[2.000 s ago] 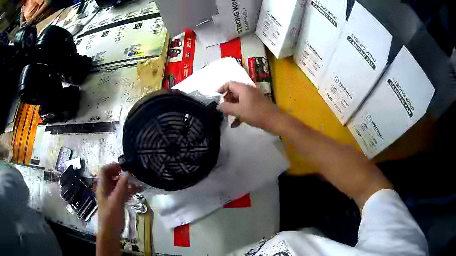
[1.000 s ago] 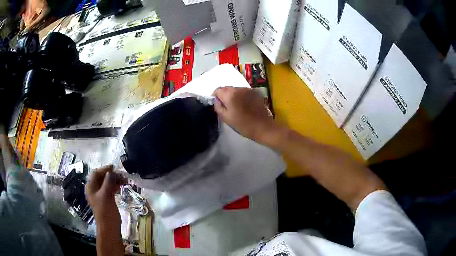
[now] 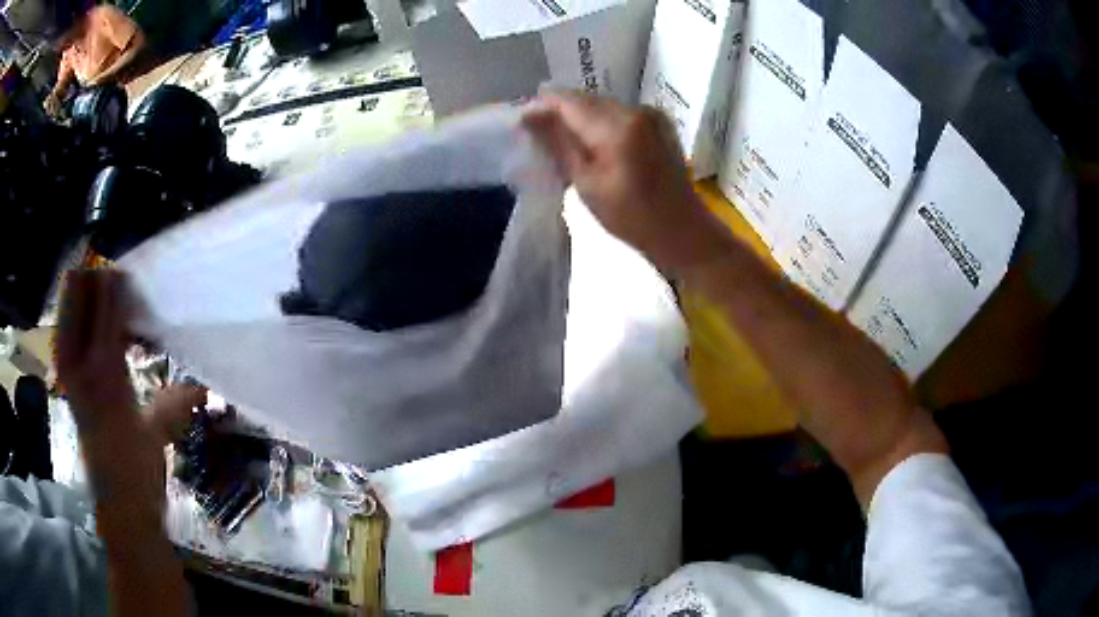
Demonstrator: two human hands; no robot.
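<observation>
A translucent white plastic bag (image 3: 470,374) is stretched between my two hands, with a black camping fan (image 3: 404,256) inside, partly seen through the opening. My right hand (image 3: 615,163) grips the bag's upper right corner. My left hand (image 3: 97,331), slightly blurred, grips its far left corner. The bag is held above a stack of flat white bags (image 3: 639,416) on the table. The lower part of the fan is hidden by the bag.
White printed retail boxes (image 3: 868,145) stand at the right on a yellow table (image 3: 741,386). Black fans (image 3: 169,139) stand at far left. Small dark slabs (image 3: 229,488) and white cables (image 3: 344,482) lie at lower left. Another person's hand (image 3: 178,407) is near my left wrist.
The fan went from bare between my hands to inside the bag. Both hands rose, and my left hand moved out to the left, stretching the bag wide.
</observation>
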